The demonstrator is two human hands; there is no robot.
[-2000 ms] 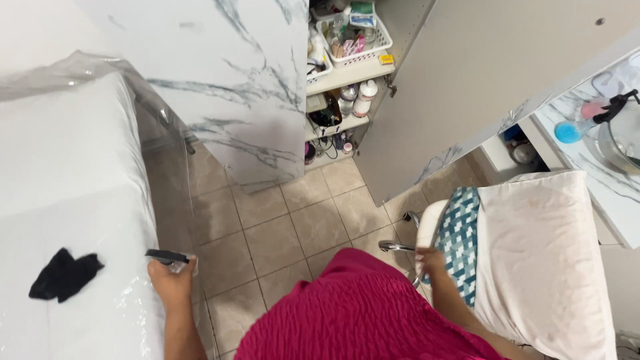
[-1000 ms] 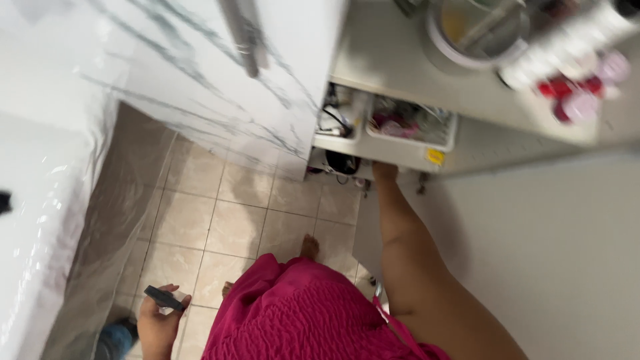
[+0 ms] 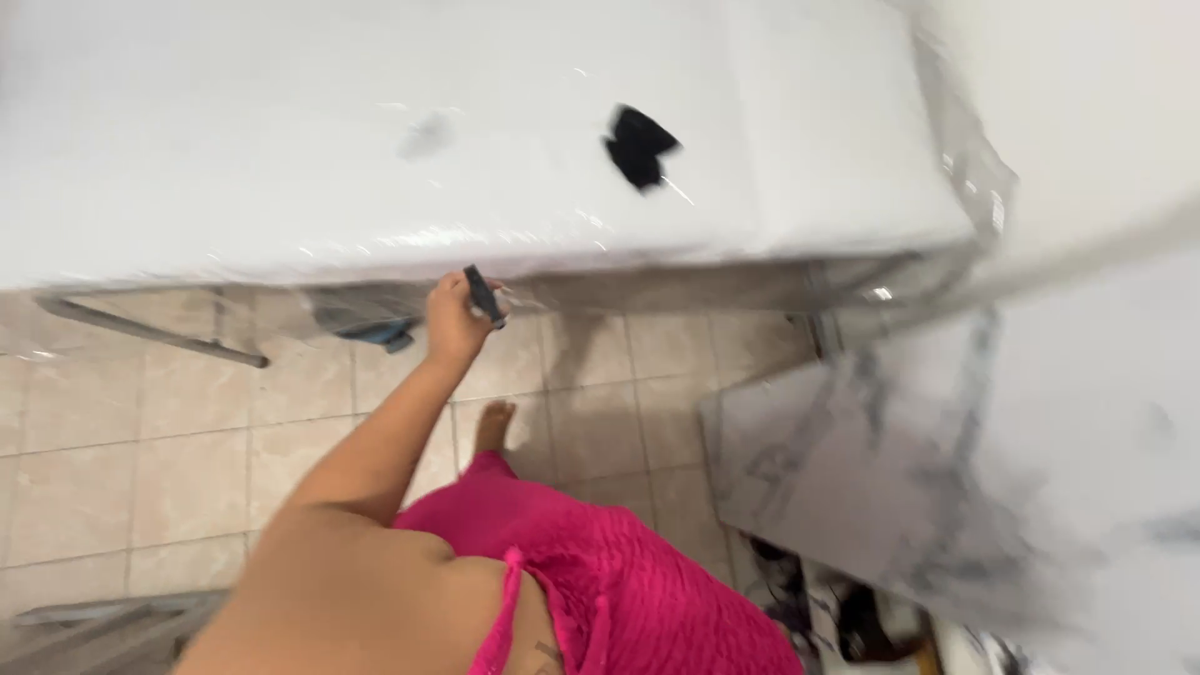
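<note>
My left hand is closed around a small dark object, whose exact kind I cannot tell, with something clear beside it. It is at the near edge of a bed or table covered in white cloth and clear plastic. A crumpled black cloth item lies on that cover, up and to the right of the hand. My right hand is out of view.
Under the covered surface stand a grey metal leg and a blue and grey item. At the right is a marble-patterned panel, with shelf items below it. A grey metal frame lies at lower left.
The view has swung strongly left, from the open cabinet to the covered surface. My right hand, at the cabinet shelf one second ago, has left the view. My left hand still holds the dark object.
</note>
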